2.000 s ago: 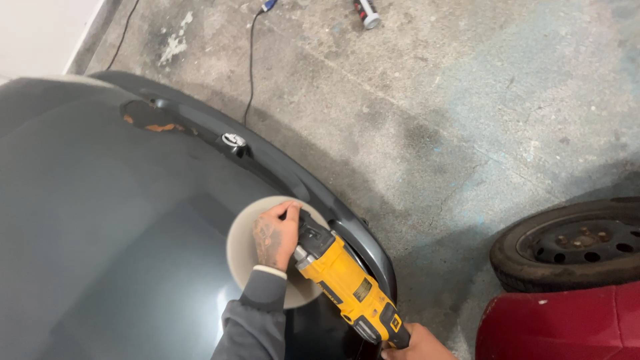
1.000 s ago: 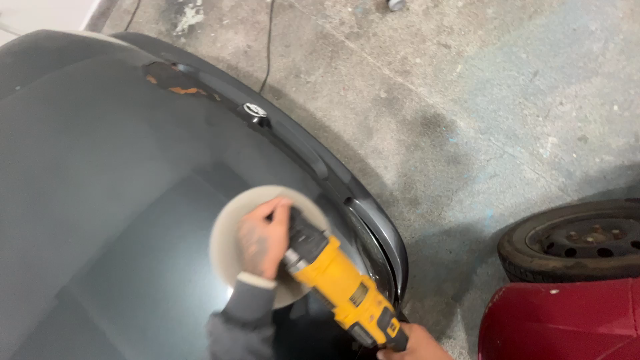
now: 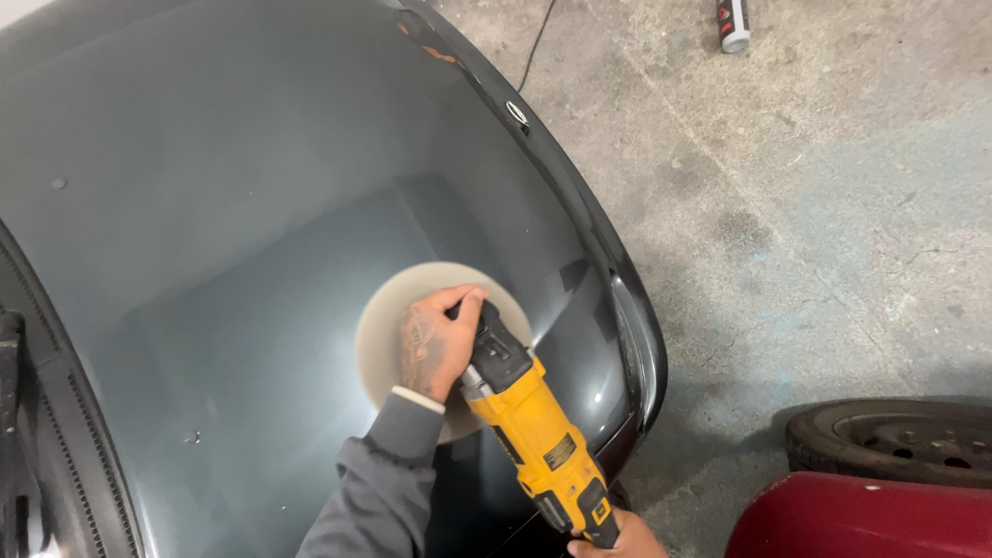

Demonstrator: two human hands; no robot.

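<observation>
A yellow and black rotary polisher [image 3: 542, 434] lies across the front corner of a dark grey car hood [image 3: 310, 232]. Its round pale pad [image 3: 387, 310] is against the paint and looks blurred, as in spinning. My left hand [image 3: 440, 341], in a dark sleeve, grips the black head of the polisher above the pad, partly hiding the pad. My right hand [image 3: 620, 539] holds the rear handle at the bottom edge of the view, with most of the hand hidden or cut off.
Chipped paint [image 3: 442, 54] shows at the hood's front edge, near an oval emblem [image 3: 517, 114]. On the concrete floor lie a bottle [image 3: 733, 31], a black cable [image 3: 535, 50] and a wheel with a tire [image 3: 806, 442]. A red car panel [image 3: 852, 515] is at the lower right.
The view has shifted, bringing the windshield cowl and more of the hood into sight. Both hands stay on the polisher, whose pad remains on the hood near its front corner.
</observation>
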